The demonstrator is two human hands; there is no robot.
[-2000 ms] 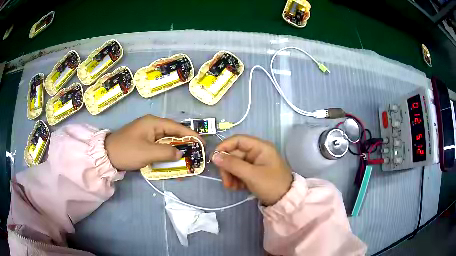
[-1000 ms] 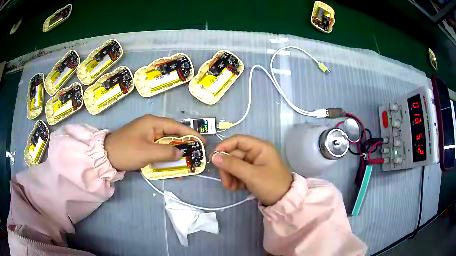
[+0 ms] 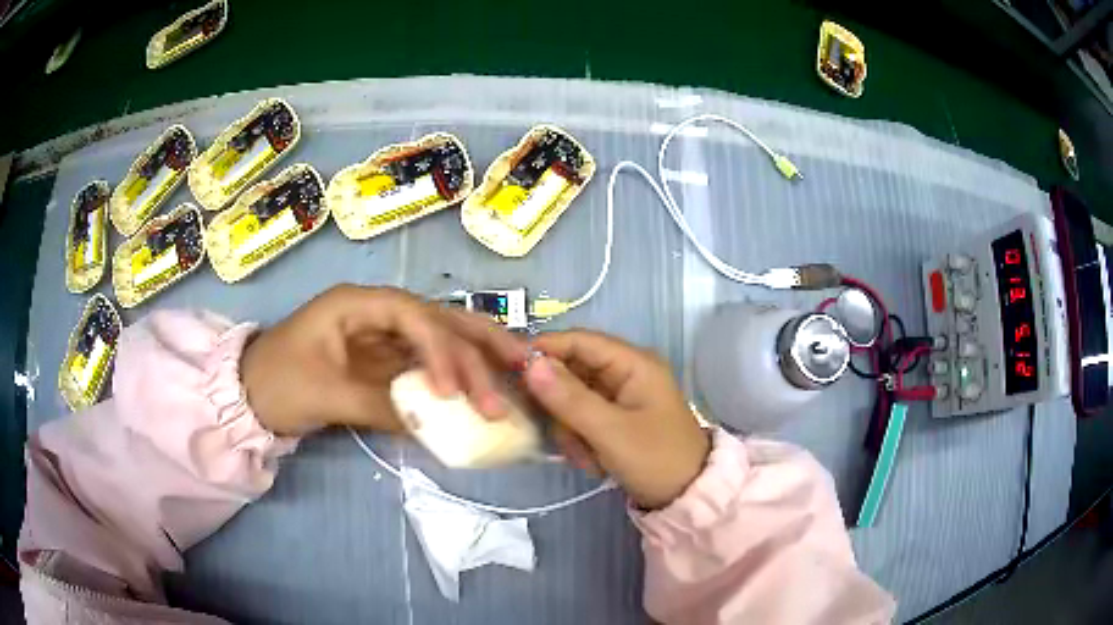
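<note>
A half-assembled unit (image 3: 470,427) is tipped up, its smooth cream back towards me, slightly blurred. My left hand (image 3: 366,354) holds it from behind and above, fingers over its edge. My right hand (image 3: 616,409) is at the unit's right end, thumb and forefinger pinched around a small tip with a reddish glow by it; this looks like the charging cable plug, mostly hidden. The white USB cable (image 3: 525,505) loops below the hands. The USB tester (image 3: 497,307) lies behind the hands with its screen lit.
Several open units (image 3: 400,183) lie at the back left. More sit on the green conveyor belt (image 3: 549,43). A solvent bottle (image 3: 757,366), green strip (image 3: 884,464) and power supply (image 3: 995,317) stand right. A white cloth (image 3: 470,537) lies below the hands. A loose cable end (image 3: 787,165) lies behind.
The unit was lying with its open side up; my left hand has tipped it so its back shows. My right hand stays near its end. Units on the belt have moved right.
</note>
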